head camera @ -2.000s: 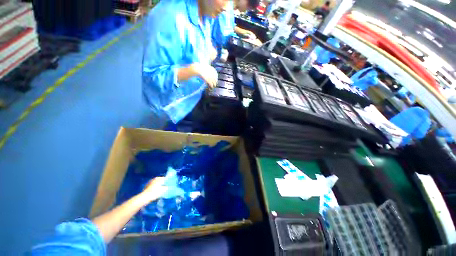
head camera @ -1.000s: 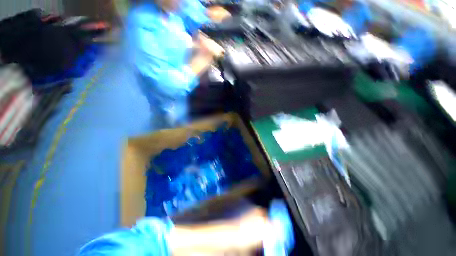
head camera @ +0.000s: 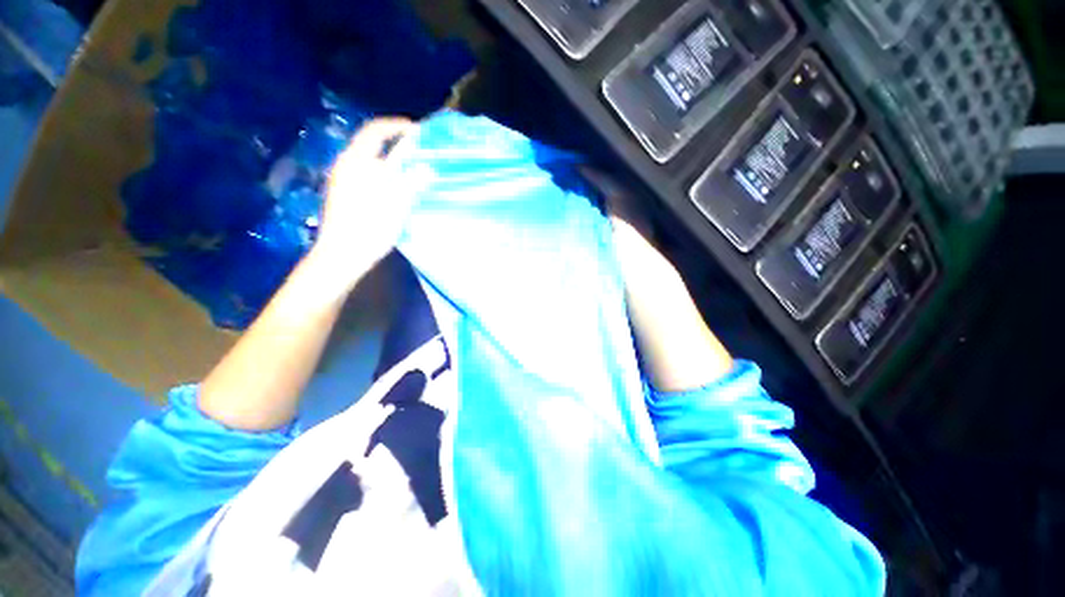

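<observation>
The blue smock (head camera: 526, 385) is held up in front of me, its front panel pulled away from a white garment with dark patches (head camera: 397, 466). My left hand (head camera: 371, 192) is at the smock's upper left edge, with its fingers closed on the cloth. My right forearm (head camera: 666, 303) runs up along the right side of the raised cloth. My right hand is mostly hidden behind it, so its fingers do not show.
A cardboard carton (head camera: 70, 292) with crumpled blue film (head camera: 222, 152) stands at the left. A black tray (head camera: 654, 192) with several smartphone units (head camera: 777, 149) runs diagonally on the right. A clear blister tray (head camera: 934, 105) lies behind it at the upper right.
The view has swung down to my lap and the phone tray. My left hand has left the carton, where it held pale film, and now grips the smock, which is raised.
</observation>
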